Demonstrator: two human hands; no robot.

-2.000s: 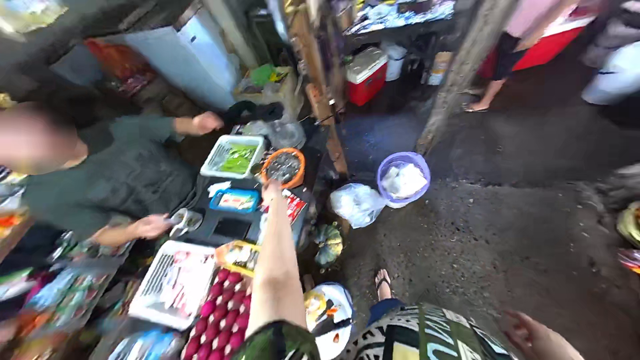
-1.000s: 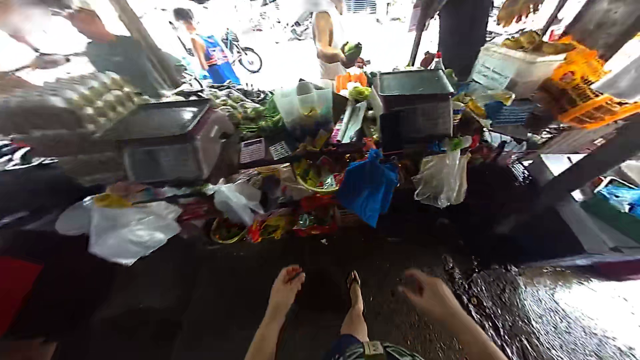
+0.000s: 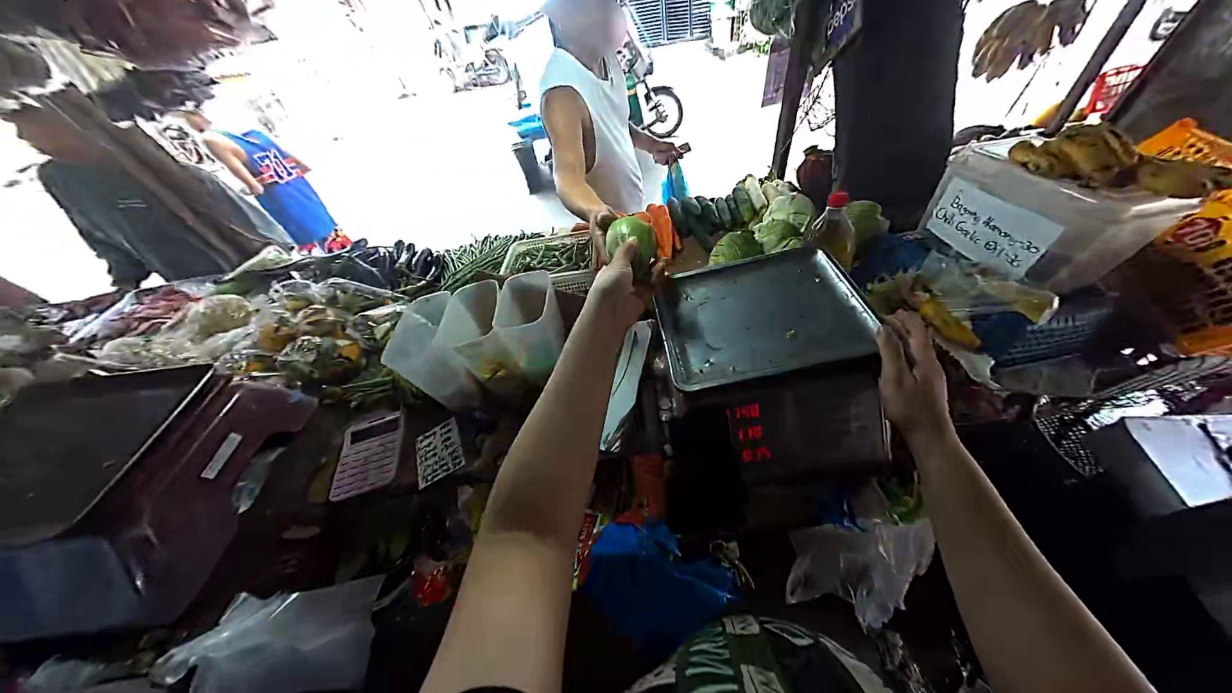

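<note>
My left hand reaches far forward and touches a round green fruit or vegetable, which a person in a white sleeveless shirt across the stall also holds. How firmly my fingers grip it cannot be told. My right hand rests against the right side of a digital weighing scale, fingers together along the edge of its metal tray. Only small bits lie on the tray. Carrots and cabbages lie just behind it.
White plastic containers stand left of the scale. A calculator and a second scale are further left. At right a lidded box bears a handwritten sign near an orange crate. A blue plastic bag hangs in front.
The view has moved closer to the stall. My left hand has reached forward to the green produce, and my right hand has come to the scale's side; both were low before the stall a second ago.
</note>
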